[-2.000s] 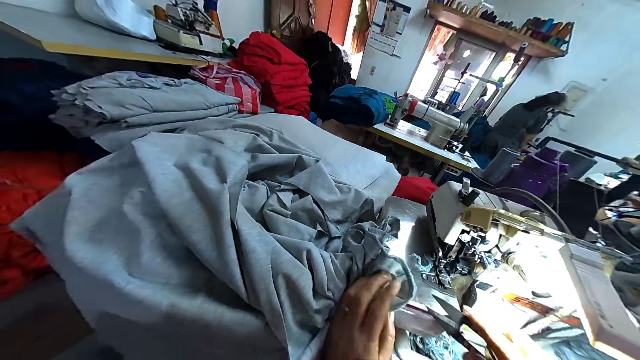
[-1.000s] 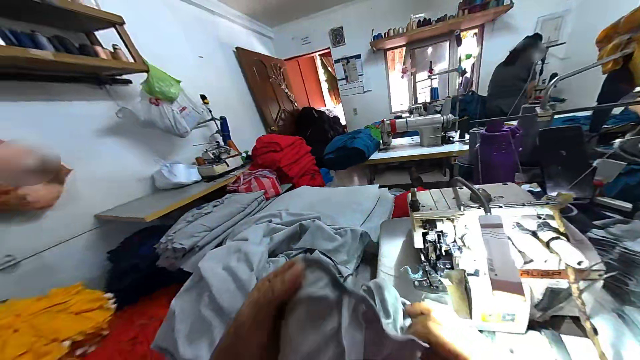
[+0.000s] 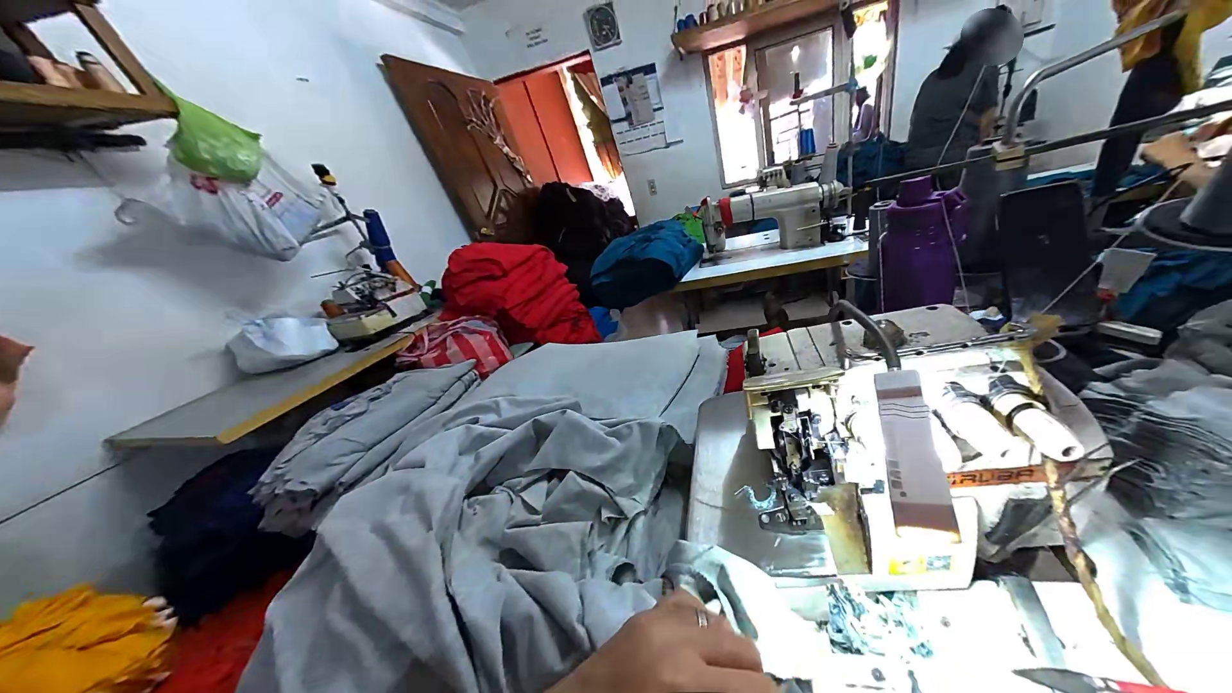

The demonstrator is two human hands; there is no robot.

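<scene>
My left hand (image 3: pixel 674 645) is at the bottom centre, its fingers curled on the edge of a rumpled grey fabric (image 3: pixel 539 510); a ring shows on one finger. My right hand is not in view. The fabric spreads left and away from the hand, beside folded grey fabric (image 3: pixel 371 433). Just right of it stands an overlock sewing machine (image 3: pixel 914 433), lit brightly, with a presser foot (image 3: pixel 789 515) and blue-grey thread scraps (image 3: pixel 876 616) in front. A dark blade tip with a red part (image 3: pixel 1078 681) shows at the bottom right edge.
Yellow cloth (image 3: pixel 82 640) lies at lower left. Red cloth (image 3: pixel 520 289) and a blue bundle (image 3: pixel 645 265) are piled behind. Another sewing machine (image 3: pixel 784 212) stands on a far table. Grey fabric (image 3: pixel 1165 462) is heaped at right. A person (image 3: pixel 953 106) is at the back right.
My right hand, visible a second ago at the grey fabric, is out of view. My left hand is lower, and the lifted fabric has come down. The view has swung up and left since two seconds ago.
</scene>
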